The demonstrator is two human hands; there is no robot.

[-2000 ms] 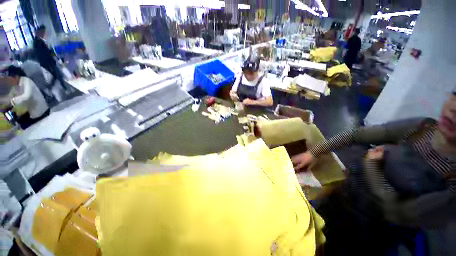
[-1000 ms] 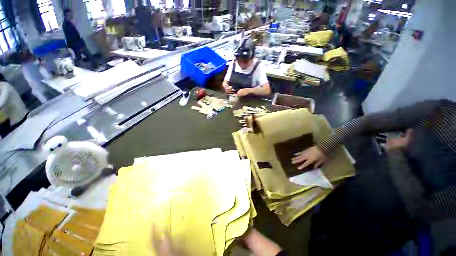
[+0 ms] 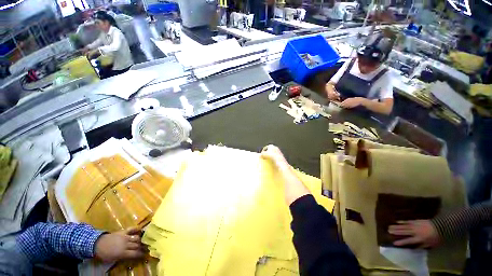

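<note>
A broad pile of bright yellow sheets lies in front of me, with uneven, fanned edges. My right hand, bare below a black sleeve, reaches over it and has its fingers curled on the far edge of the sheets. My left hand cannot be made out. A hand in a blue checked sleeve rests at the pile's left edge; the sleeve differs from mine and seems to be another person's. Beside it, orange-yellow panels with long narrow lines and small shiny ends lie on white sheets.
Another person's hand presses a dark brown patch on a tan panel stack at the right. A white fan stands behind the panels. A seated person, a blue crate and loose strips are across the dark table.
The view has swung left. My right hand has moved from the yellow pile's near right side to its far edge. The checked sleeve and its hand have come into view at left.
</note>
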